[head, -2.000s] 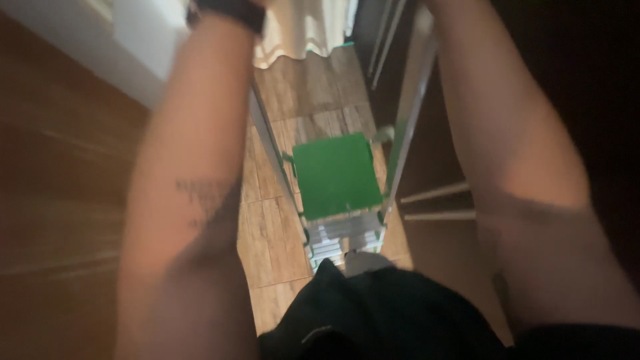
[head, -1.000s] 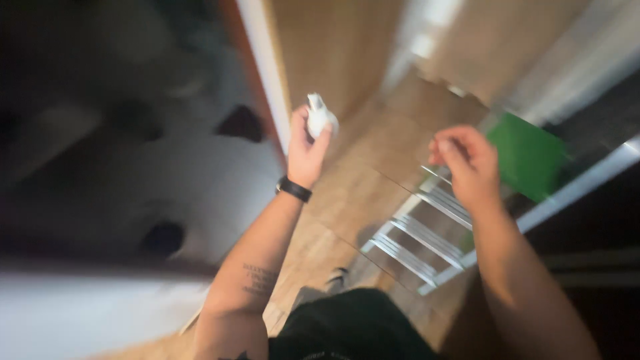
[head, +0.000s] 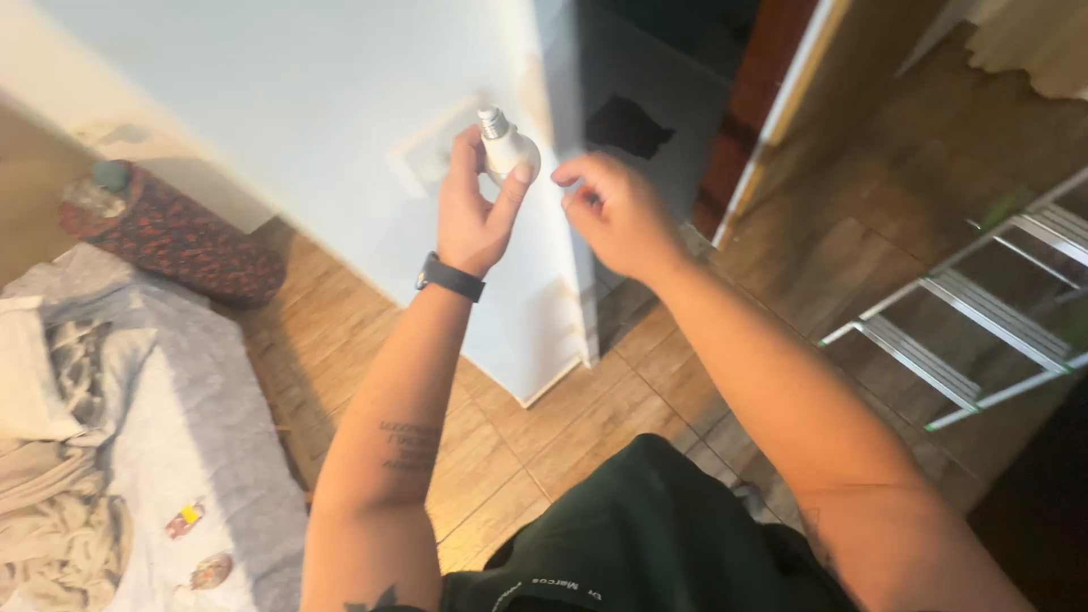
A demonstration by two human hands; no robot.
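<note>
A white light bulb [head: 510, 155] with a metal screw base is held in my left hand [head: 476, 208], its base pointing up and its round part toward my thumb. Just right of the bulb, my right hand [head: 616, 212] is raised with its fingers curled and nothing visible in them; a small gap separates it from the bulb. A black watch is on my left wrist. Behind the bulb is a pale wall [head: 340, 127] with a blurred switch plate or socket on it.
An aluminium stepladder [head: 994, 323] stands on the wood-look tile floor at the right. A doorway with a reddish-brown frame [head: 756, 110] is beyond my right hand. At the left are a bed [head: 212, 425] with rumpled cloth and small wrapped items, and a dark red patterned cylinder [head: 187, 229].
The view has swung away from the stepladder toward the wall and bed. Both hands are now closer together, the bulb still in my left hand as one second ago.
</note>
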